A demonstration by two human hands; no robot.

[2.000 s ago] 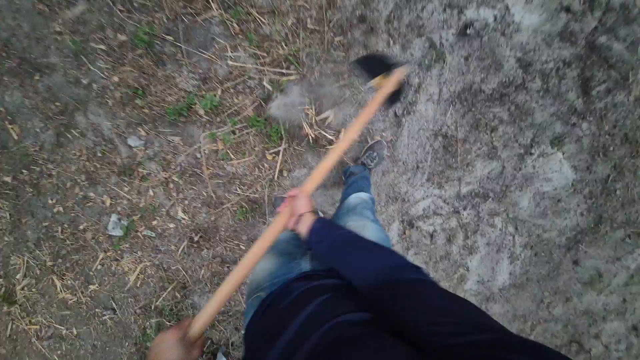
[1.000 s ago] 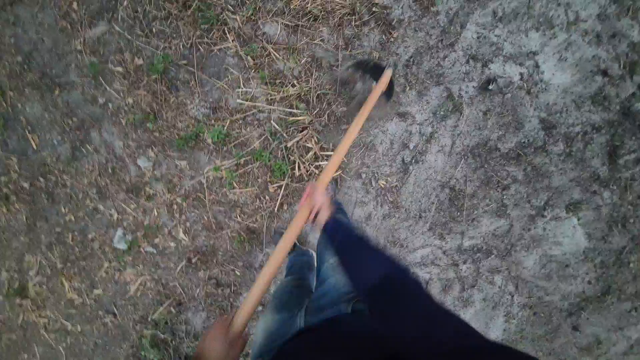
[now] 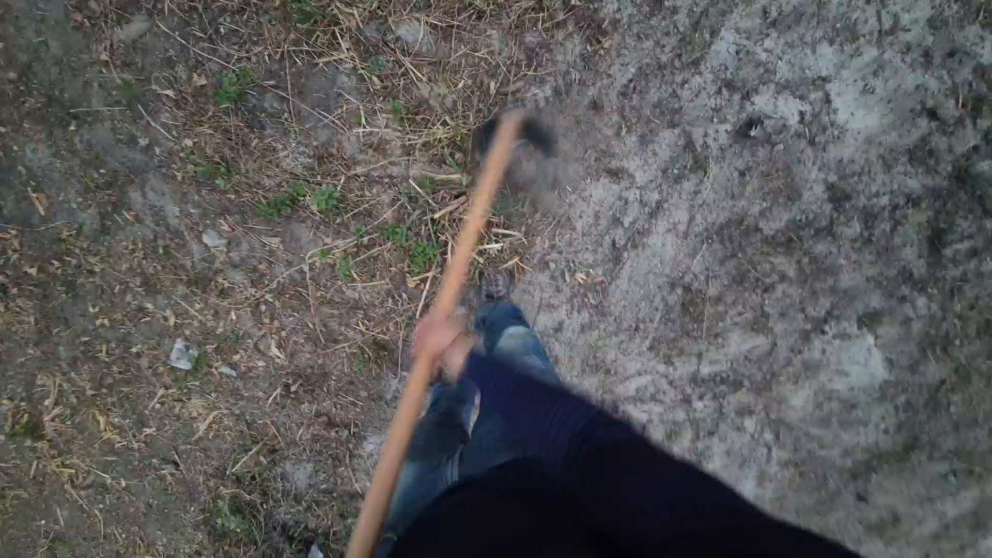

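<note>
A hoe with a long wooden handle [image 3: 465,240] slants from the bottom edge up to the upper middle. Its dark metal head [image 3: 535,136] is blurred by motion at the far end, over the border of straw and bare soil; whether it touches the ground I cannot tell. My right hand [image 3: 440,345], coming out of a dark blue sleeve, is closed around the middle of the handle, above my jeans. My left hand is out of view, and the handle's near end runs off the bottom edge.
Dry straw and small green weeds [image 3: 422,252] lie left of and around the hoe. Bare grey soil [image 3: 775,310] spreads to the right. My shoe [image 3: 494,287] stands just below the hoe head. A pale scrap [image 3: 183,354] lies on the ground at left.
The hoe handle now stands steeper in view, with its head nearer the straw. My left hand, seen earlier on the handle's near end, has gone out of view.
</note>
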